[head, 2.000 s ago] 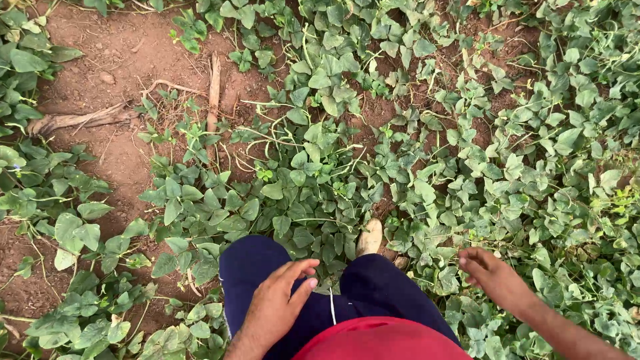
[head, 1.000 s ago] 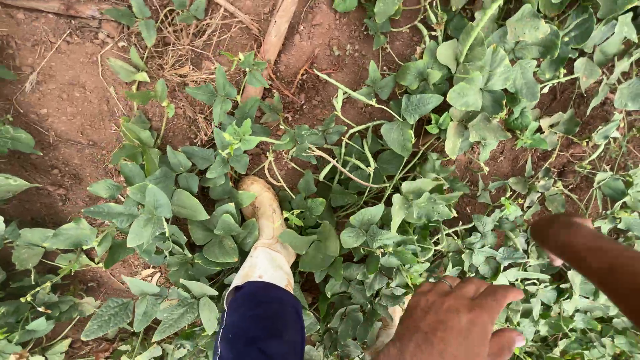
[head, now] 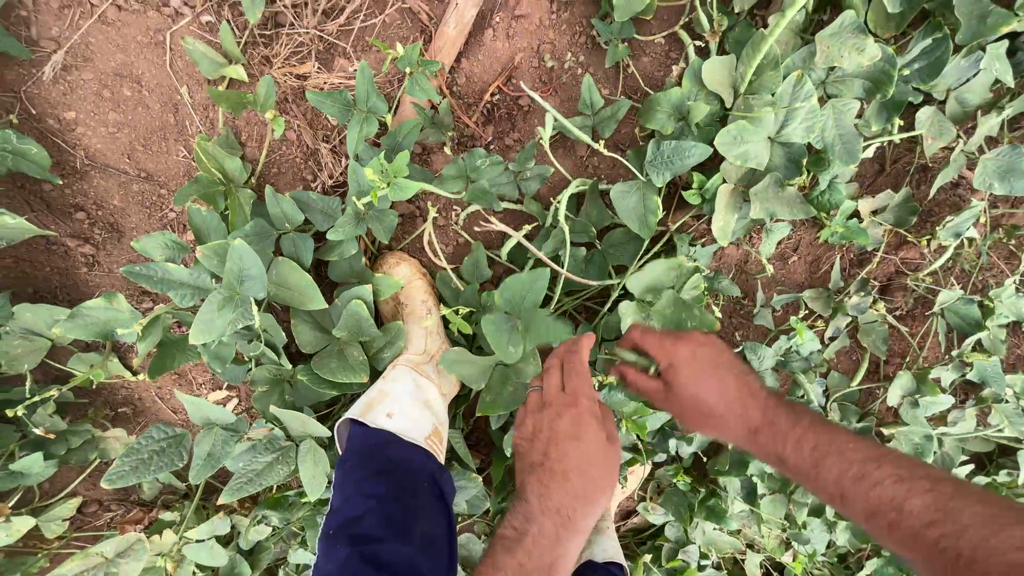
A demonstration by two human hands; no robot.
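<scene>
My left hand [head: 566, 424], with a ring on one finger, reaches in among the leafy bean-like plants [head: 520, 320], its fingertips beside green leaves. Whether it grips a stem cannot be told. Just to its right, my right hand [head: 692, 380] is curled, thumb and fingers closed on a small green piece of plant [head: 638, 360], slightly blurred. Above both hands, long thin green pods [head: 564, 228] and a dry, pale stem [head: 540, 254] lie among the vines.
A muddy white boot [head: 408, 392] stands among the leaves left of my hands; another boot [head: 604, 544] shows partly below them. A wooden stick [head: 452, 40] lies on reddish soil [head: 96, 152] at the top. Dense vines [head: 848, 128] spread to the right.
The view has come much nearer to the plants. My hands, wide apart two seconds ago, are now close together among the leaves, and the right one has closed on a green plant piece.
</scene>
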